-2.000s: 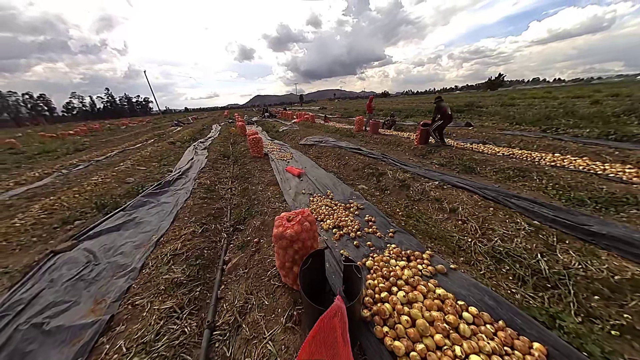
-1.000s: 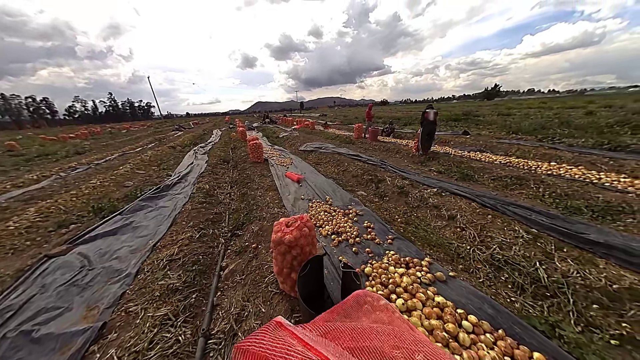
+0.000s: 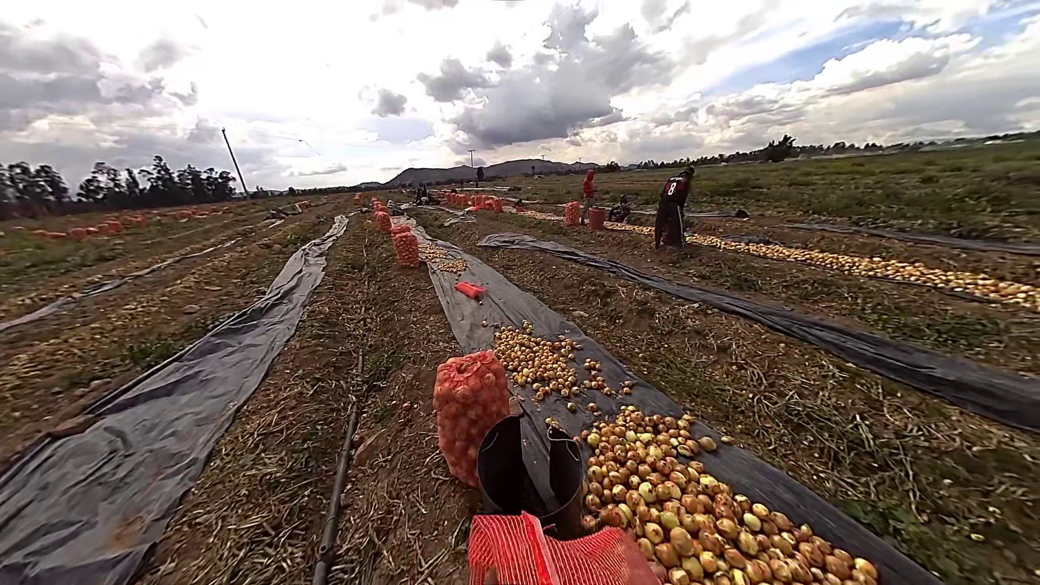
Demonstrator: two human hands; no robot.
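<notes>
Neither my left hand nor my right hand can be made out; what holds the bag is hidden or below the frame. A red mesh bag spreads across the bottom edge, close to the camera, its lower part cut off. Just beyond it stands a dark, open-topped container with a cut or split rim, on the edge of a dark ground sheet. Behind this container, a filled red mesh sack stands upright. A large pile of onions lies on the sheet to the right, with a smaller group of onions farther up.
The dark sheet runs away up the field, with a red bundle and filled sacks along it. A black hose lies to the left. A person stands by another onion row; a person in red is farther off.
The red mesh bag at the bottom spread wide one second ago and now appears narrower and lower, in front of the dark container. The nearer person, earlier bent over a sack, is more upright.
</notes>
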